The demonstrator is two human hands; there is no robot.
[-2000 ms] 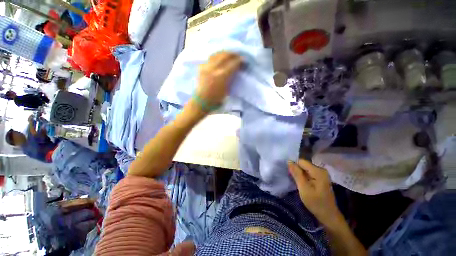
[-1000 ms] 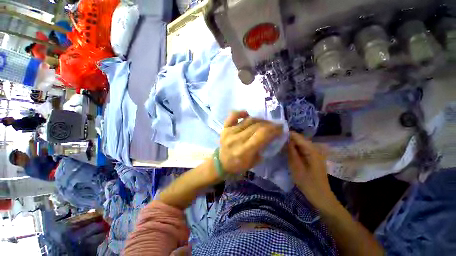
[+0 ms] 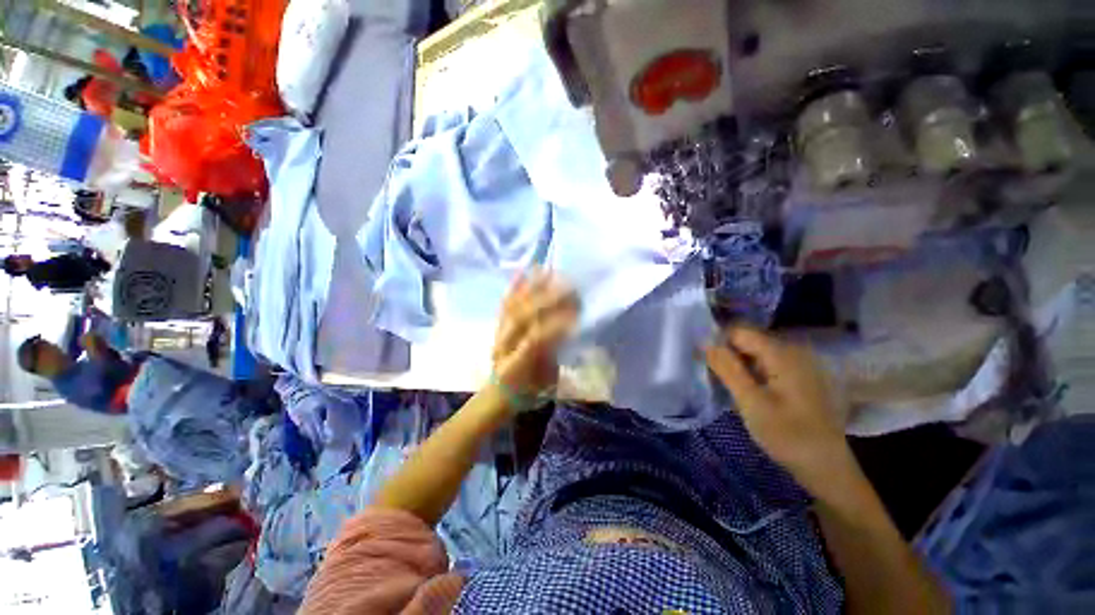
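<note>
A light blue shirt piece (image 3: 462,222) lies on the pale machine table, and its lower part (image 3: 660,348) hangs over the front edge below the needle area (image 3: 684,234). My left hand (image 3: 534,330) is blurred and is at the left edge of the lower part; whether it grips the cloth cannot be told. My right hand (image 3: 769,384) pinches the right edge of the lower part between thumb and finger. The sewing machine (image 3: 745,72) with its red oval badge stands behind and right of the cloth.
Tension knobs (image 3: 835,138) line the machine front. Light blue waiting pieces (image 3: 288,258) and a grey-blue strip (image 3: 366,180) lie at left. A red plastic bag (image 3: 204,138) is far left. Blue cloth (image 3: 1021,535) is heaped at lower right. A person (image 3: 84,366) sits at far left.
My left hand has moved left, away from my right hand. The lower part of the cloth, bunched between the hands before, is now spread flatter. The view has shifted slightly.
</note>
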